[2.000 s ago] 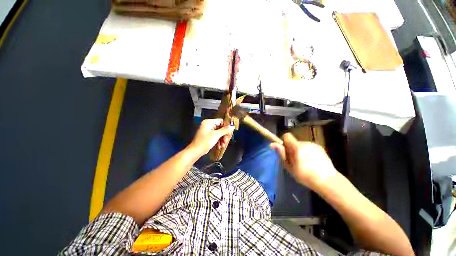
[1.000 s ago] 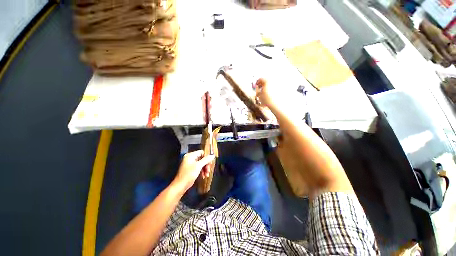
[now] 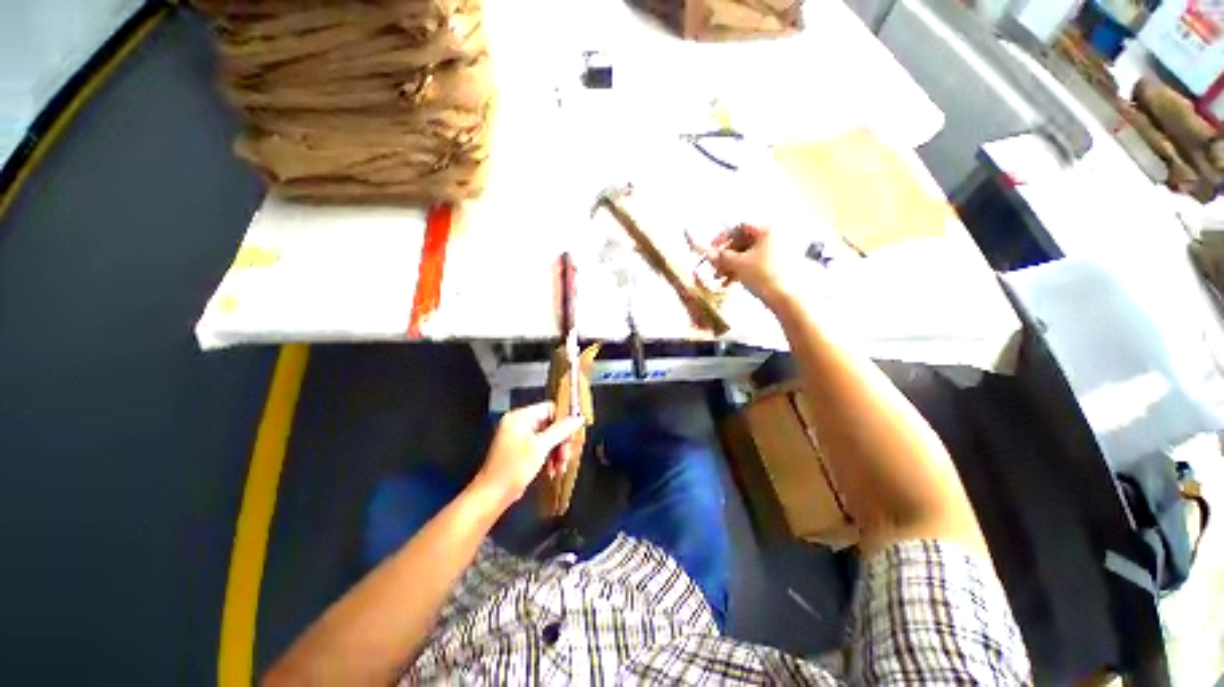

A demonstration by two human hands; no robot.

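Note:
My left hand [image 3: 521, 454] grips a brown leather pouch [image 3: 569, 470] on the near end of the narrow bar [image 3: 565, 295], which sticks out over the table's front edge. My right hand [image 3: 746, 255] is over the rivet dishes, which it mostly hides, with its fingertips close together. Whether it pinches a rivet is too small to tell. The claw hammer [image 3: 660, 258] lies on the table between the bar and my right hand, its head pointing away. A thin dark punch or awl [image 3: 636, 345] projects over the edge just right of the bar.
A tall stack of leather pouches [image 3: 356, 108] stands on the table's left. A flat tan pouch [image 3: 866, 188] lies at right, with the small hammer's head [image 3: 819, 251] before it. Pliers [image 3: 714, 150] and a small black object [image 3: 597, 70] lie farther back. A cardboard box [image 3: 799, 463] is underneath.
My right hand has laid the claw hammer on the table and moved to the rivet dishes. My left hand keeps hold of the pouch at the bar. The view has shifted to show more of the table.

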